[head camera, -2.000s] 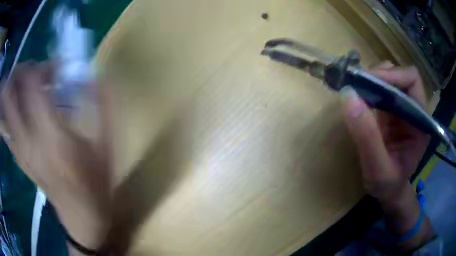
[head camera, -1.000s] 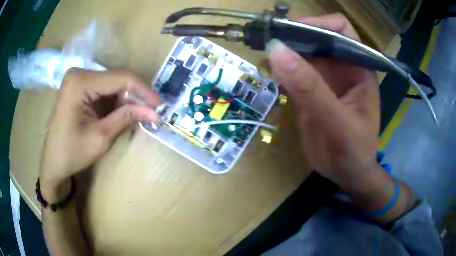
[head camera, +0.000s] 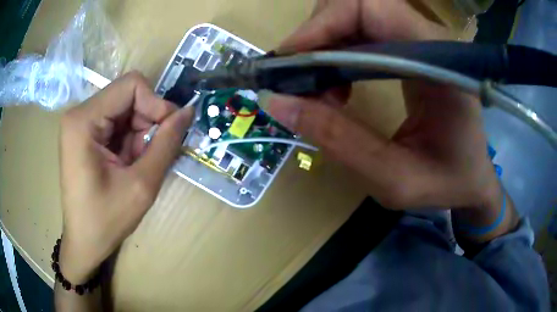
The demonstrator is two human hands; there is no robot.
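Note:
The open white socket housing (head camera: 211, 183) lies tilted on the tan cardboard sheet, with a green circuit board (head camera: 252, 131), a yellow block (head camera: 241, 126) and a brass strip inside. My left hand (head camera: 125, 152) pinches a thin white lead wire (head camera: 194, 99) at the housing's left side, near a black block (head camera: 182, 85). My right hand (head camera: 391, 122) holds the soldering iron (head camera: 299, 72) over the upper part of the housing. Its tip is close to the black block and the wire end; blur hides whether they touch. Another white wire (head camera: 256, 141) crosses the board.
A crumpled clear plastic bag (head camera: 46, 79) with white cord lies at the upper left. A brass piece (head camera: 304, 160) sticks out at the housing's right edge. The cardboard sheet (head camera: 201, 262) has a dark edge at lower right. A grey sleeve (head camera: 427, 262) is at lower right.
The iron has moved down from above the housing to over its black block. My left fingers hold the wire closer to that block. The housing sits slightly further left and up.

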